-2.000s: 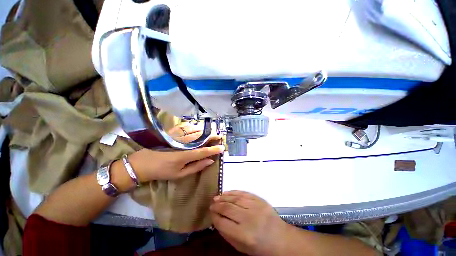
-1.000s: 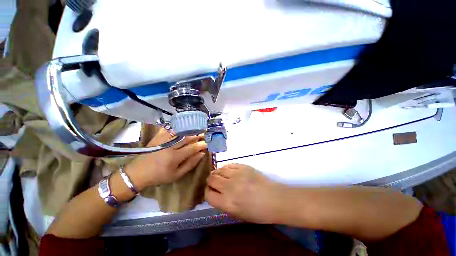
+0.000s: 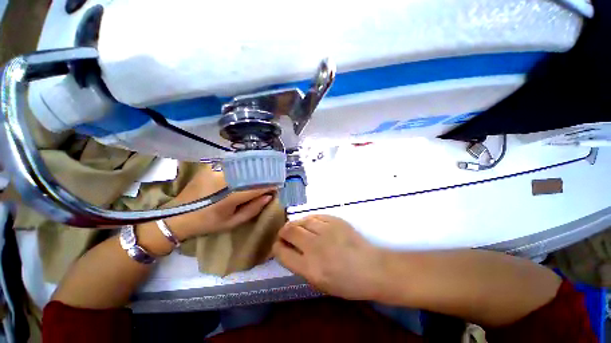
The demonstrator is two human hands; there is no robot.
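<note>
The khaki fabric panel (image 3: 231, 251) lies on the white table under both hands, its right edge running up to the grey-blue block (image 3: 293, 191) by the needle area. My left hand (image 3: 231, 204) lies on the fabric, fingers towards the block, partly hidden by the ribbed tension dial (image 3: 253, 169) and the metal guard. My right hand (image 3: 328, 258) pinches the near right edge of the fabric just below the block. The presser foot and needle are mostly hidden behind the dial.
The white machine head (image 3: 301, 47) with a blue stripe spans the top. The curved metal guard (image 3: 20, 147) is at left. More khaki cloth (image 3: 87, 174) with white labels lies behind it. Black cloth (image 3: 529, 100) hangs at right. A brown patch (image 3: 547, 186) and measuring tape (image 3: 234, 295) are on the table.
The camera view has shifted and come closer to the machine head. My right hand has moved up towards the block along the fabric edge, and less of the panel shows in front of it.
</note>
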